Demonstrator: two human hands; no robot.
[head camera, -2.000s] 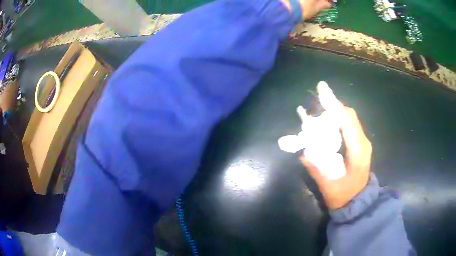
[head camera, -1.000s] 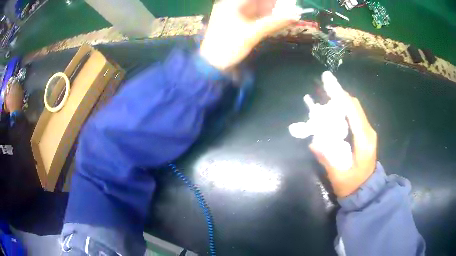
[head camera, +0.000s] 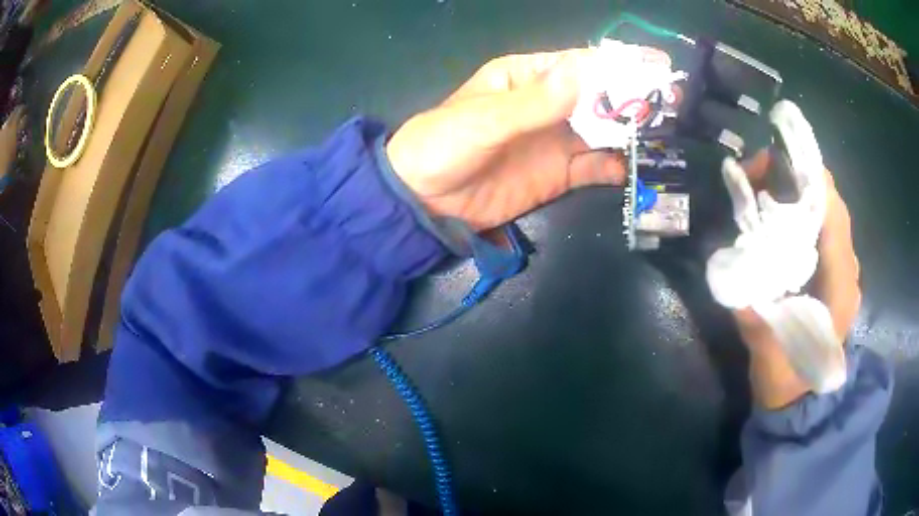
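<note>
My left hand, with a blue wrist strap, holds a wired board assembly by its white part over the dark green mat. The circuit board hangs edge-on below, with a blue component and a metal block on its right side. Red and green wires and a dark piece with metal tabs are at its upper right. My right hand is just right of the assembly, its fingers covered by white cloth or finger cots. Whether it holds a tool is hidden.
A long open cardboard box with a yellow-cream tape ring lies at the left. A blue coiled cord runs from my left wrist to the bottom edge. A worn, paint-chipped edge crosses the top right corner.
My left hand has come back from the line at the top with the wired assembly and now holds it beside my right hand. The view has shifted, and the worn edge shows only at top right.
</note>
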